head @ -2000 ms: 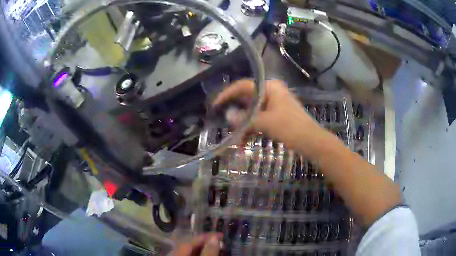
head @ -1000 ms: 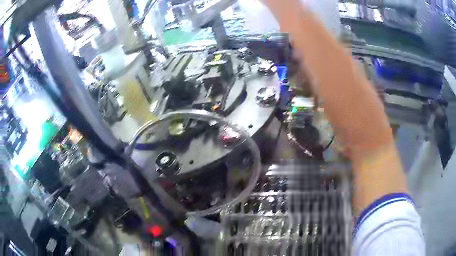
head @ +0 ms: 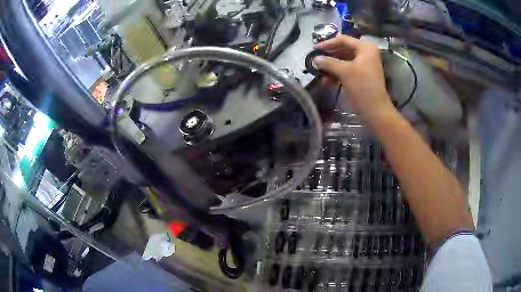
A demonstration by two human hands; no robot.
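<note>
My right hand (head: 349,65) is bare and holds a round black part (head: 313,61) between thumb and fingers, close to the edge of the dial plate (head: 245,111). A silver fixture (head: 325,32) sits on the dial just behind the fingers. Another fixture holds a black disc with a white centre (head: 196,125). Below the hand lies the clear blister tray (head: 343,228) with rows of black discs standing on edge. My left hand is not in view.
A clear magnifier hoop (head: 217,52) crosses the view over the dial. A thick black arm (head: 137,165) runs diagonally at the left, with a red light (head: 176,228) low on it. A crumpled white wipe (head: 159,247) lies beside it. A curved cable (head: 412,77) is right of my hand.
My right hand was over the tray, then reached far forward, and is now back at the dial edge with a black part. My left hand has left the view. The camera view has shifted.
</note>
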